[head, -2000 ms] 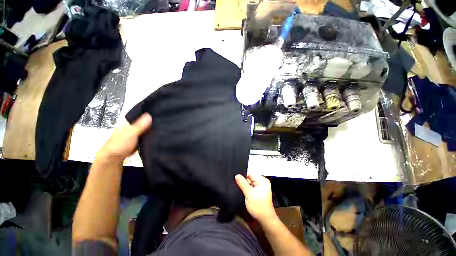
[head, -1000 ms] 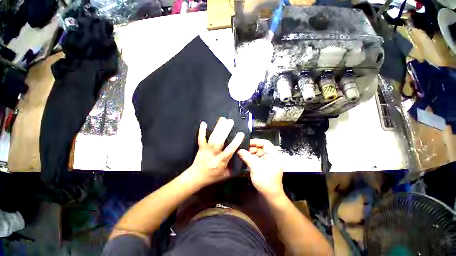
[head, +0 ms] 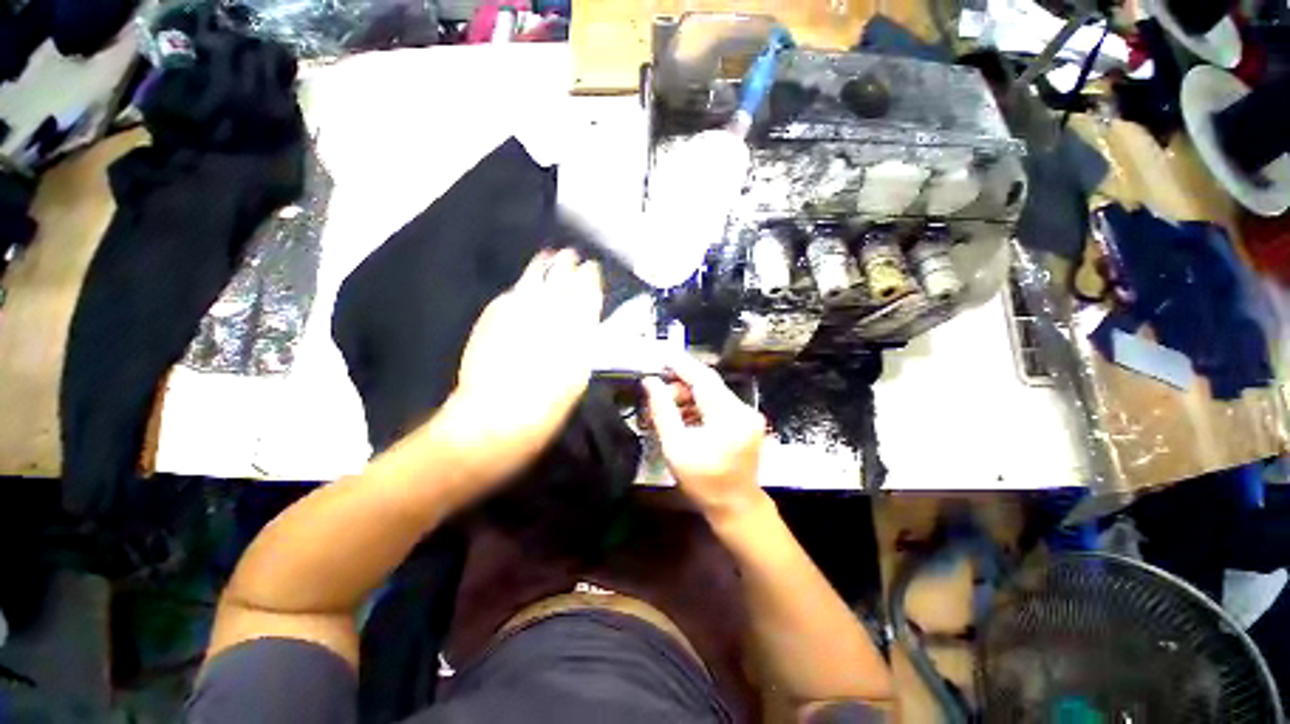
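Observation:
The black fabric piece point(head: 425, 283) lies on the white table left of the overlock machine point(head: 877, 142), and part of it hangs over the front edge. My left hand point(head: 531, 347) is on the fabric, slightly blurred, its fingertips hidden from view. My right hand point(head: 707, 429) pinches the fabric edge near the needle area at the machine's left front corner. The needle area is mostly hidden by the white pad point(head: 693, 205) and my hands. A row of tension knobs point(head: 859, 265) is on the machine front.
A long black pile point(head: 177, 241) lies at the left and hangs over the table edge. Black lint point(head: 828, 403) is below the machine. Dark blue pieces point(head: 1195, 297) lie at the right. A fan point(head: 1118, 651) stands at lower right. A plastic bag point(head: 326, 21) is at the far side.
My left hand has moved up and left over the fabric. My right hand has stayed near the needle area. The fabric's near part is now bunched. The whole view has shifted a little.

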